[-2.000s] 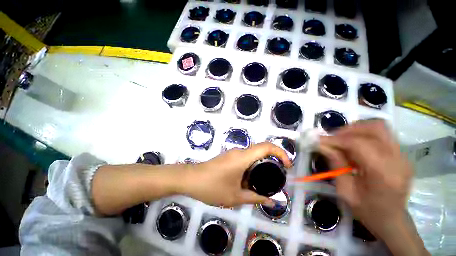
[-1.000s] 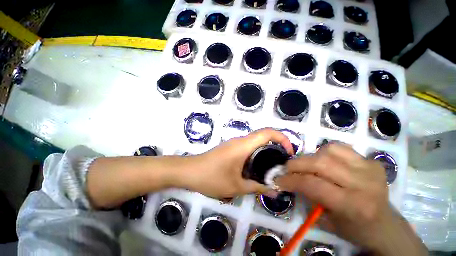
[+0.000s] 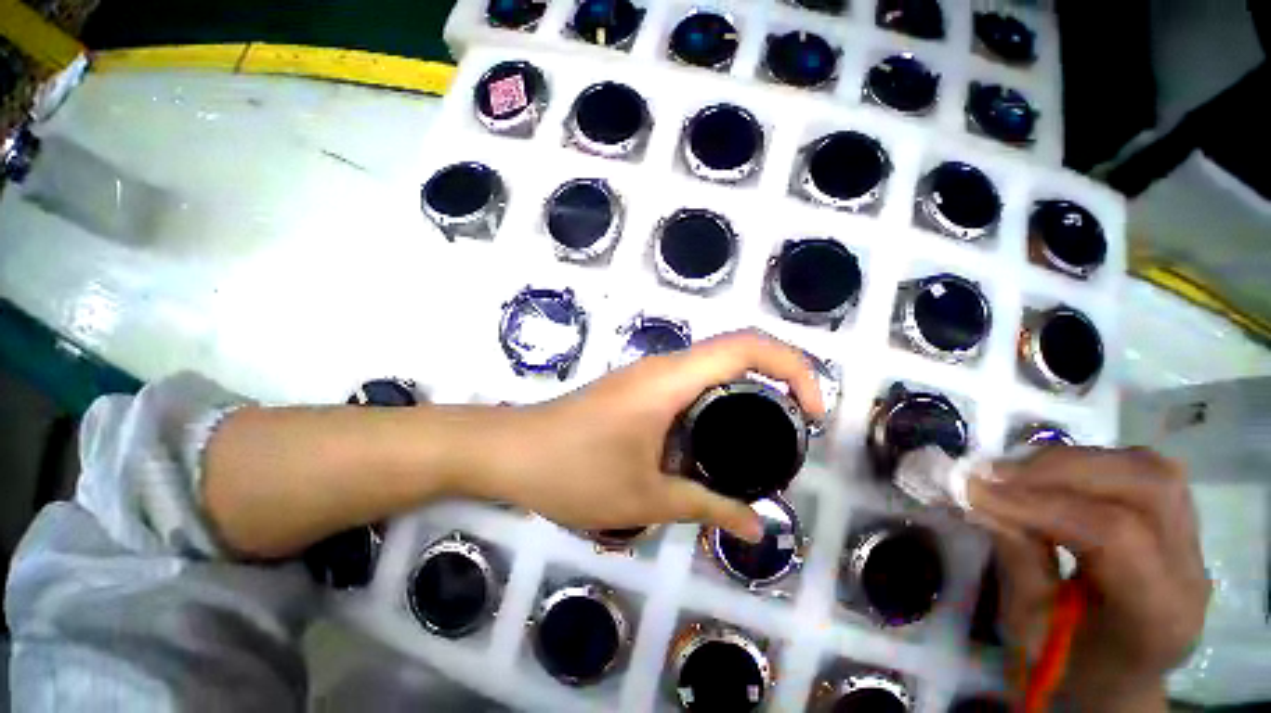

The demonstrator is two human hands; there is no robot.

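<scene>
My left hand (image 3: pixel 627 443) holds a watch head (image 3: pixel 744 440) with its dark glass facing up, thumb and fingers around its rim, above the foam tray (image 3: pixel 822 495). My right hand (image 3: pixel 1101 536) is at the right, apart from the held watch. Its fingertips hold a white crumpled cloth (image 3: pixel 931 476), which is over the lower edge of a watch head in the tray (image 3: pixel 920 422). An orange-red stick (image 3: pixel 1057 648) hangs down from my right hand, partly hidden by it. My left hand and forearm hide some tray pockets.
A farther tray (image 3: pixel 836 105) holds bluish-centred dark discs. One watch head at the upper left shows a pink square code (image 3: pixel 507 95). Yellow strips (image 3: pixel 279 61) edge the bench. A clear bottle-like object (image 3: pixel 91 181) stands far left, and a grey box (image 3: pixel 1202 432) at the right.
My right hand has moved right with the cloth, away from the watch in my left hand. The held watch's glass is uncovered again. The view has shifted slightly.
</scene>
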